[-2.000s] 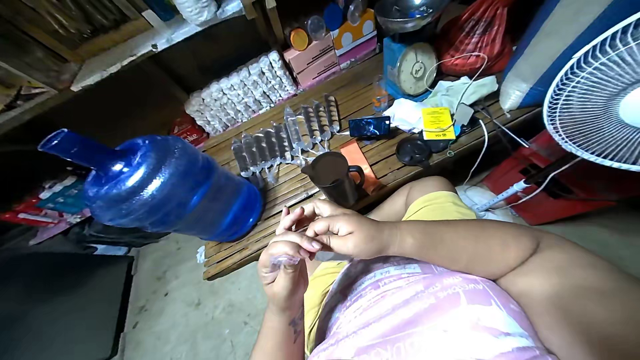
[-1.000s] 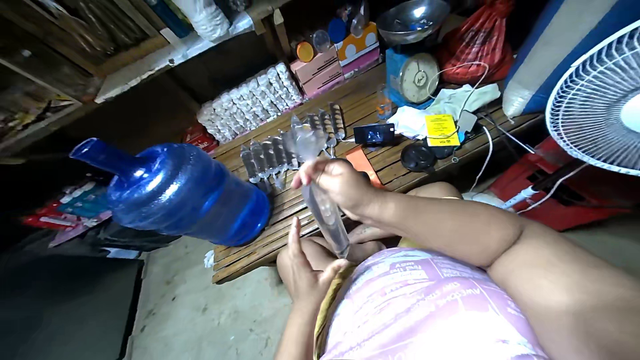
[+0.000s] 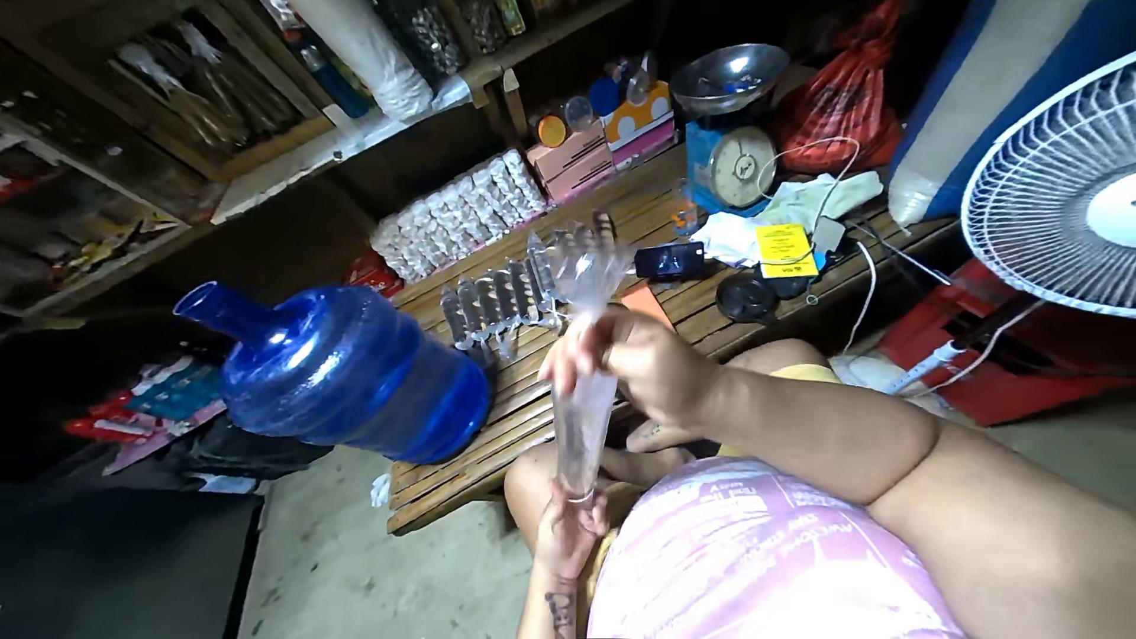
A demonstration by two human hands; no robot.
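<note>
Above my lap I hold a long, clear plastic bag (image 3: 581, 439) upright. My right hand (image 3: 626, 359) grips it near the top, and its loose, gathered mouth flares out above the fingers. My left hand (image 3: 572, 528) is closed around the bag's lower end. Behind the right hand, several clear packets with dark contents (image 3: 497, 302) lie in a row on the slatted bamboo bench (image 3: 426, 501). An orange flat item (image 3: 648, 306) lies partly hidden by the right hand. The dark pitcher seen earlier is not visible now.
A large blue water jug (image 3: 355, 373) lies tilted at the bench's left end. A phone (image 3: 670, 261), a black lid (image 3: 747, 296), a yellow card (image 3: 786, 250) and a weighing scale (image 3: 732, 164) are on the bench. A white fan (image 3: 1065, 169) stands at right.
Two seconds ago both hands were together with a crumpled piece of clear plastic. Since then the bag has been stretched out lengthwise, the right hand at its top and the left at its bottom.
</note>
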